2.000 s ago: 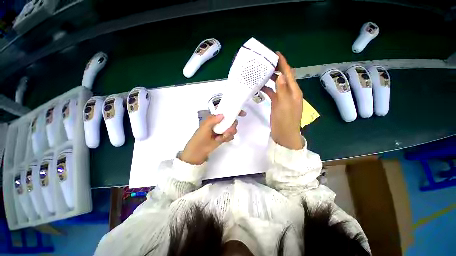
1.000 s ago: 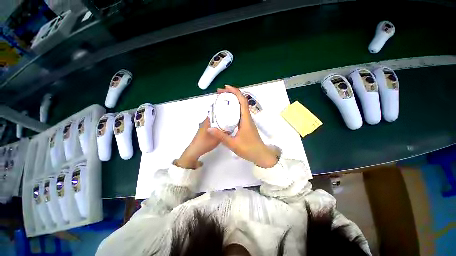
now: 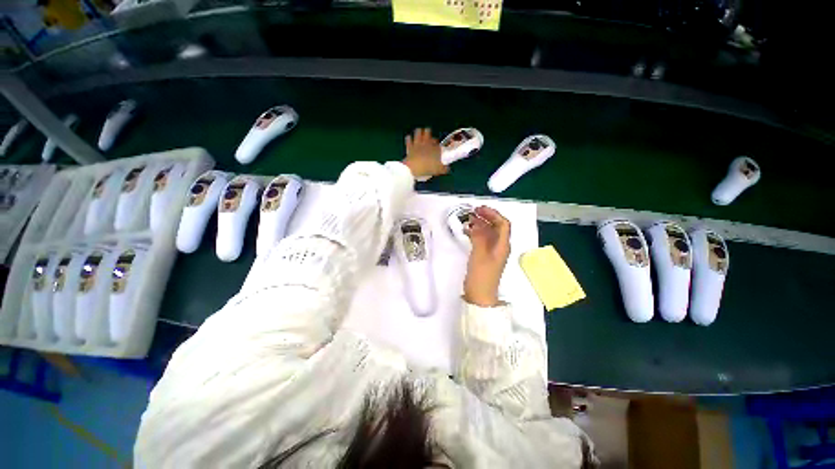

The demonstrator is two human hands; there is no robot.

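My left hand [image 3: 424, 154] reaches over the belt, fingers spread, at the handle end of a white handset [image 3: 462, 144] with a gold-brown panel. The hand covers part of that handle and does not close round it. My right hand [image 3: 490, 240] is over the white work sheet [image 3: 366, 307], fingers bent, overlapping a second handset [image 3: 460, 218]. Its handle is hidden, and whether the fingers grip it cannot be told. Another handset [image 3: 417, 267] lies panel up on the sheet, head away from me.
Several spaced handsets lie on the green belt [image 3: 366, 110]. Three handsets stand side by side left of the sheet [image 3: 238, 215], three right of it [image 3: 675, 270]. A filled blister tray [image 3: 157, 307] is far left. A yellow note [image 3: 552, 278] lies at the sheet's right edge.
The handset held in both hands is out of them, and one more handset shows on the belt near the middle. My left hand has moved forward to the belt; my right hand has moved right.
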